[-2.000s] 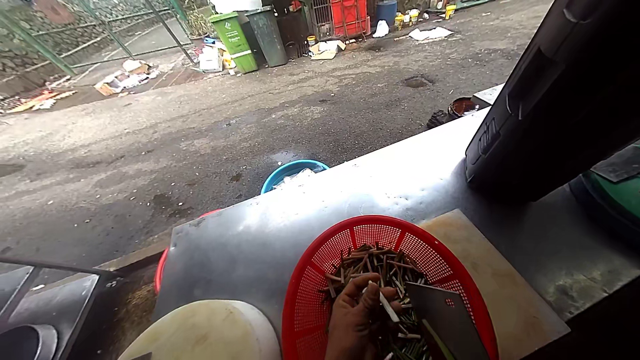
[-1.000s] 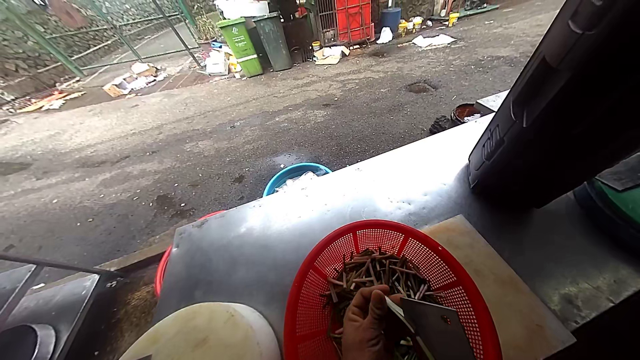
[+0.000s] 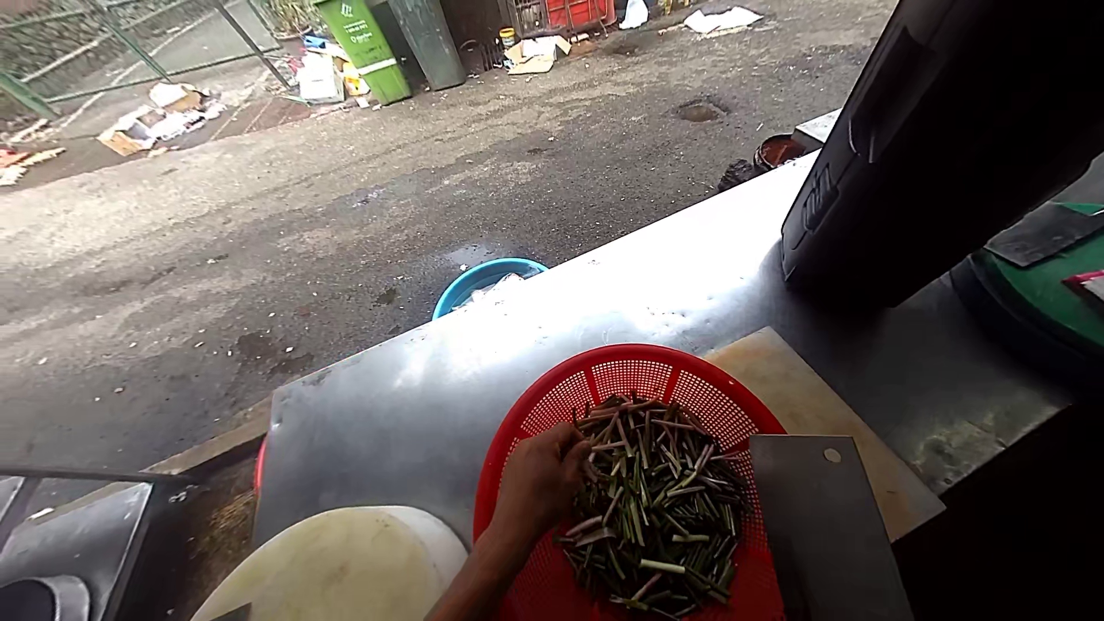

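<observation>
A red plastic colander (image 3: 509, 457) holds a pile of cut green and purplish stalks (image 3: 660, 509). My left hand (image 3: 543, 474) reaches in at the pile's upper left, its fingers bent against the stalks; whether they pinch any is hidden. On the colander's right side a cleaver's broad steel blade (image 3: 824, 526), with a round hole near its corner, stands over the rim. Its handle and my right hand are out of the picture.
The colander stands on a steel counter (image 3: 371, 414), partly over a pale cutting board (image 3: 828, 423). A round, thick chopping block (image 3: 336, 569) is at lower left. A black upright object (image 3: 923, 164) rises at right. Beyond the counter's far edge is a blue basin (image 3: 492, 280).
My left hand has moved from beside the blade, near the colander's middle, to the pile's upper left. The cleaver has shifted right, away from that hand, and more stalks show.
</observation>
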